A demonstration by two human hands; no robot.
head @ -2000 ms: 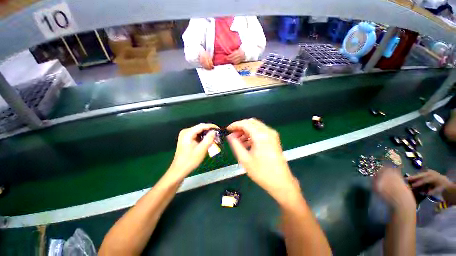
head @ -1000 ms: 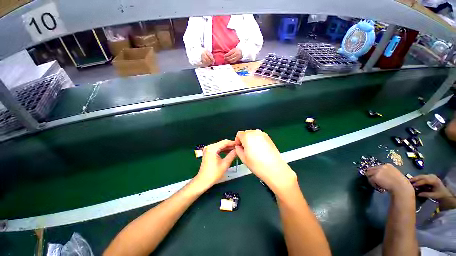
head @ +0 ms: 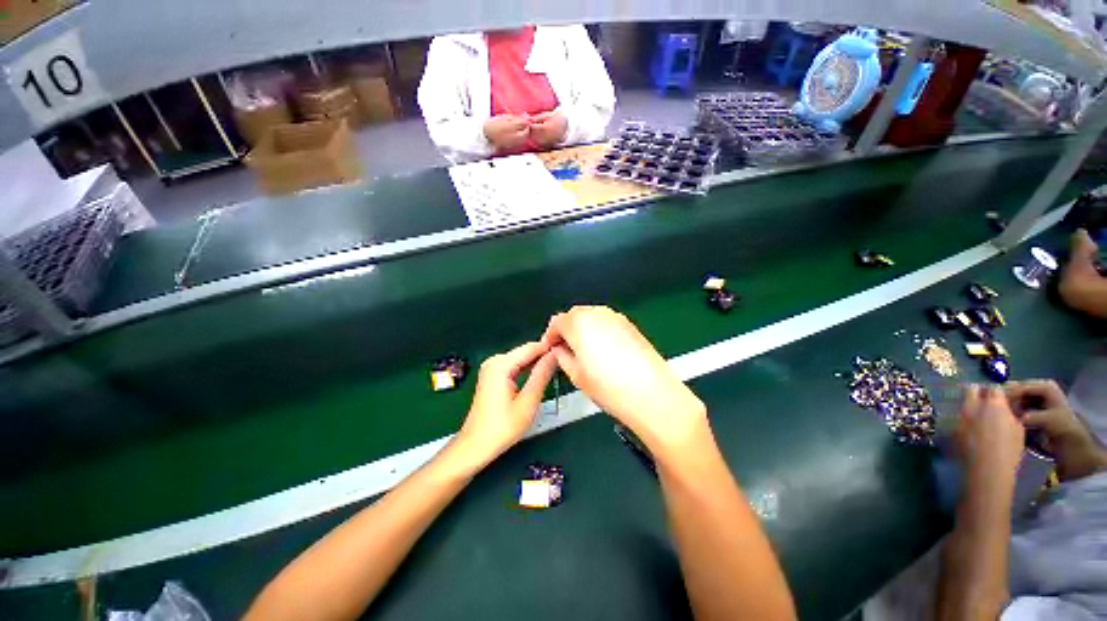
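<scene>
My left hand (head: 507, 394) and my right hand (head: 607, 358) meet at the fingertips above the white strip (head: 716, 360). They pinch something tiny; the fingers hide most of it. A thin thread-like line (head: 557, 391) hangs below the fingertips. A black part-built unit (head: 541, 485) with a white-yellow patch lies on the bench below my hands. Another unit (head: 449, 372) lies on the green belt, left of my left hand. A thin dark tool (head: 635, 448), perhaps tweezers, lies on the bench, partly under my right forearm.
More units lie on the belt (head: 721, 295) and at the right (head: 971, 320). A dark-silver parts pile (head: 892, 399), a beige pile (head: 938, 357) and a spool (head: 1035, 268) sit near a neighbour's hands (head: 993, 419). A plastic bag (head: 176, 605) is lower left. A person sits opposite.
The unit held in my hands two seconds ago is now on the belt at left. My fingertips have come together on something tiny. The neighbour's hand has left the parts pile.
</scene>
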